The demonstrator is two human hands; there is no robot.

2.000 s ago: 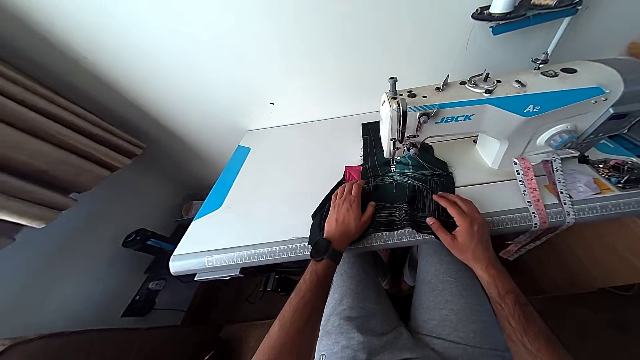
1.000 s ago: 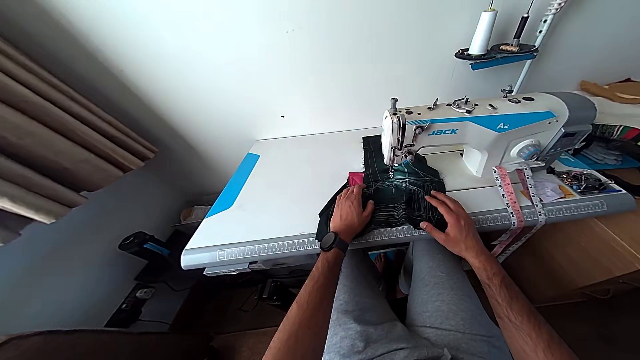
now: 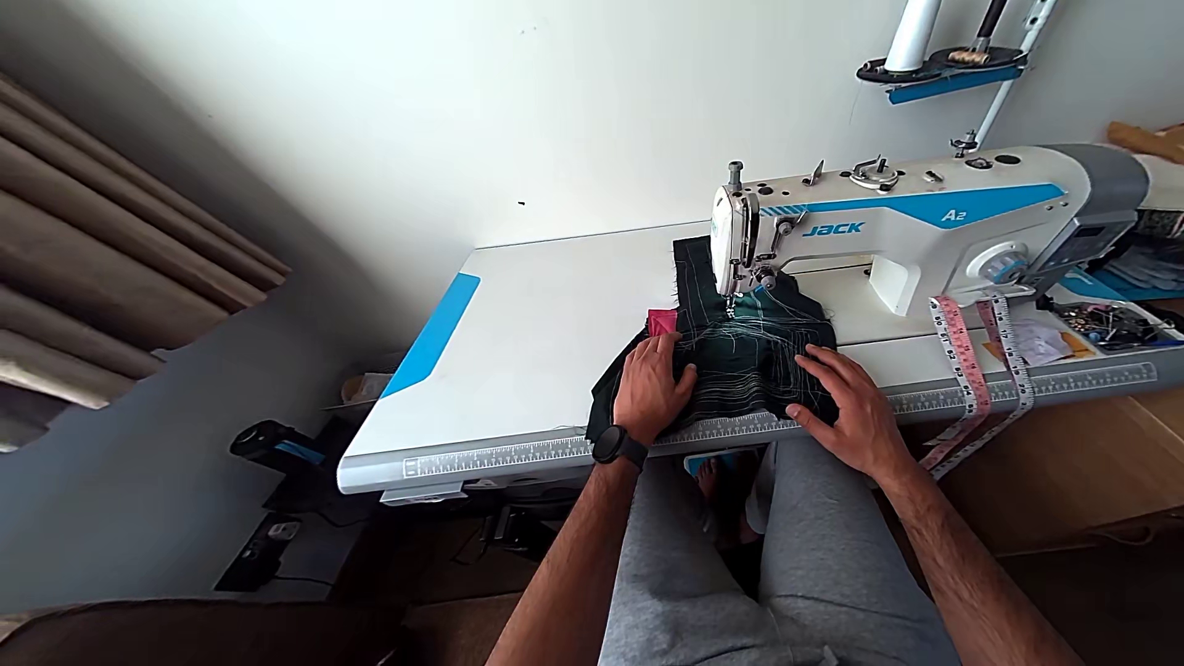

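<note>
Dark fabric with rows of pale stitching lies under the needle of a white and blue Jack sewing machine, spreading down to the table's front edge. My left hand, with a black watch on the wrist, rests flat on the fabric's left side, thumb apart from the fingers. Beside its fingertips a small piece of red fabric shows. My right hand lies on the fabric's right edge with its fingers spread. Loose pale threads cross the cloth near the presser foot.
A pink and white tape measure hangs over the front edge of the white sewing table. A tray of small metal items sits at the right. Thread cones stand on a holder above the machine. A ruler strip runs along the front edge.
The view has shifted somewhat. Both hands stay on the fabric in nearly the same places, and nothing else has plainly changed.
</note>
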